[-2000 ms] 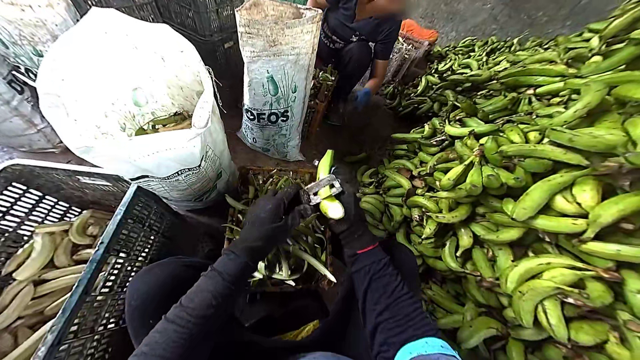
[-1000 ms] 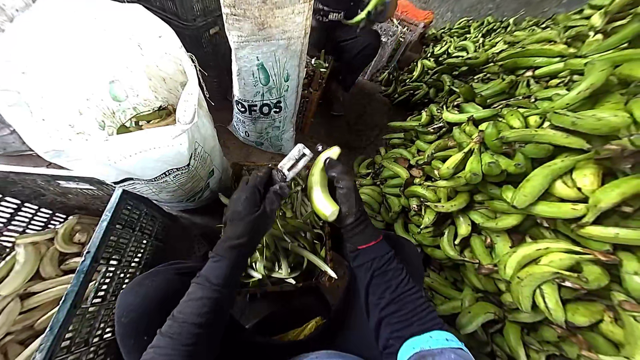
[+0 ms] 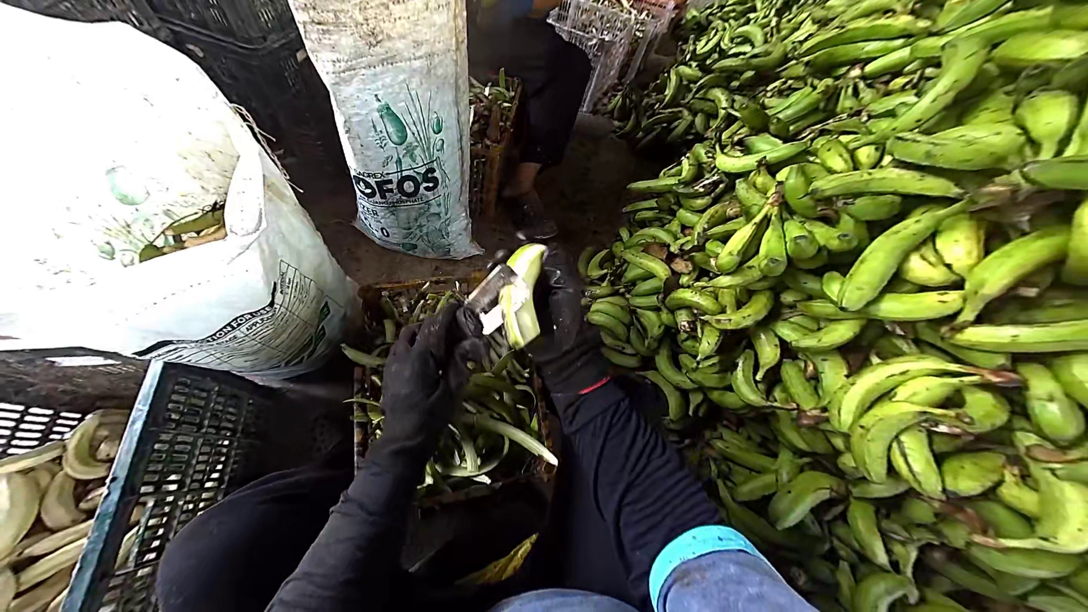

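My left hand [image 3: 429, 370], in a black glove, is closed on the handle of a peeler [image 3: 493, 297] with a metal head. The peeler's head lies against a partly peeled green plantain [image 3: 520, 306], from which a pale strip of peel stands off. My right hand [image 3: 561, 310], also black-gloved, holds the plantain from its right side. Below both hands is a crate [image 3: 548, 416] with green peel strips [image 3: 510, 433] in it.
A large heap of green plantains [image 3: 892, 306] fills the right side. Peeled plantains [image 3: 55, 501] lie in a black plastic crate [image 3: 178, 476] at lower left. White sacks [image 3: 297, 289] stand at left and behind the peel crate. A person's leg [image 3: 552, 93] shows beyond.
The peeler was away from the plantain one second ago and now touches it. The other person's gloved hand, seen earlier at the top, is out of view.
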